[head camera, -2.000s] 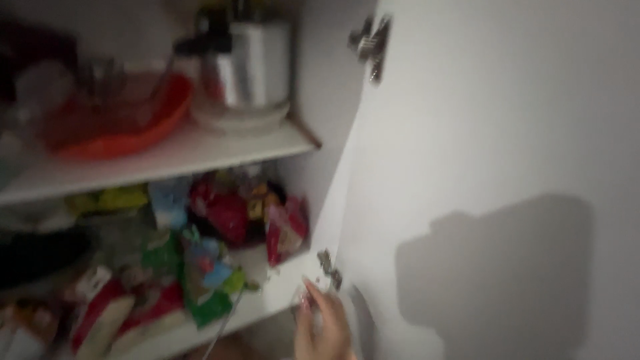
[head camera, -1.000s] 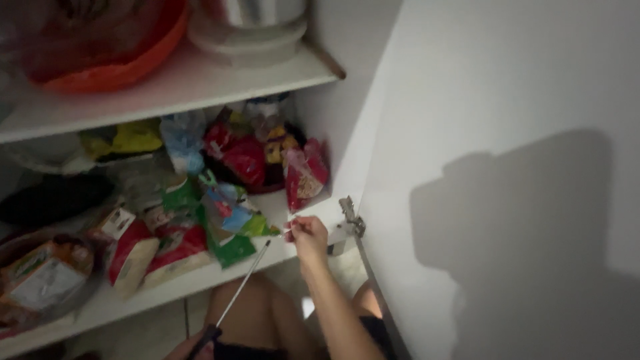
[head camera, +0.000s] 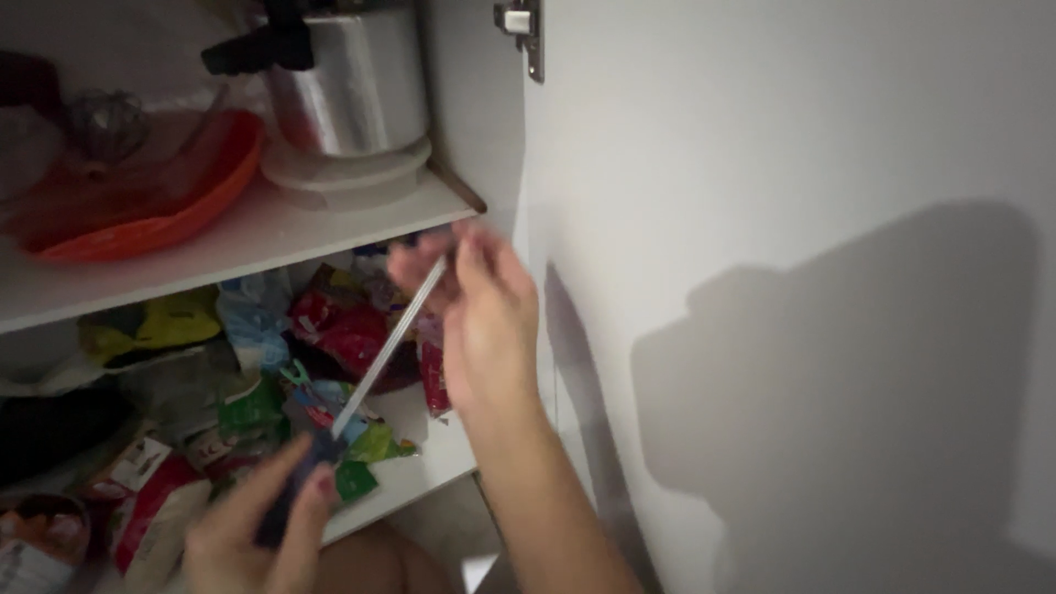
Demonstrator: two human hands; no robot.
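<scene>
My left hand (head camera: 264, 520) grips the dark handle of a screwdriver (head camera: 392, 346) at the lower middle of the head view. The long metal shaft slants up and right to the fingers of my right hand (head camera: 487, 305), raised just below the front edge of the upper shelf. Those fingers are blurred and bent around the shaft's tip; whether they pinch it or hold something small there, I cannot tell. Above and to the right, a metal hinge (head camera: 528, 37) is fixed at the edge of the white cabinet door (head camera: 742, 165).
On the upper shelf (head camera: 330, 239) are a pressure cooker (head camera: 351, 91) on stacked white plates (head camera: 355, 169) and an orange-red bowl (head camera: 165, 223) with a whisk (head camera: 107, 124). Packed food bags (head camera: 165, 503) crowd the lower shelf (head camera: 429, 462). The door stands along the right.
My right hand has risen from near the lower hinge to the upper shelf's edge. The screwdriver has come up with my left hand, its tip now at my right fingers. The view has shifted upward.
</scene>
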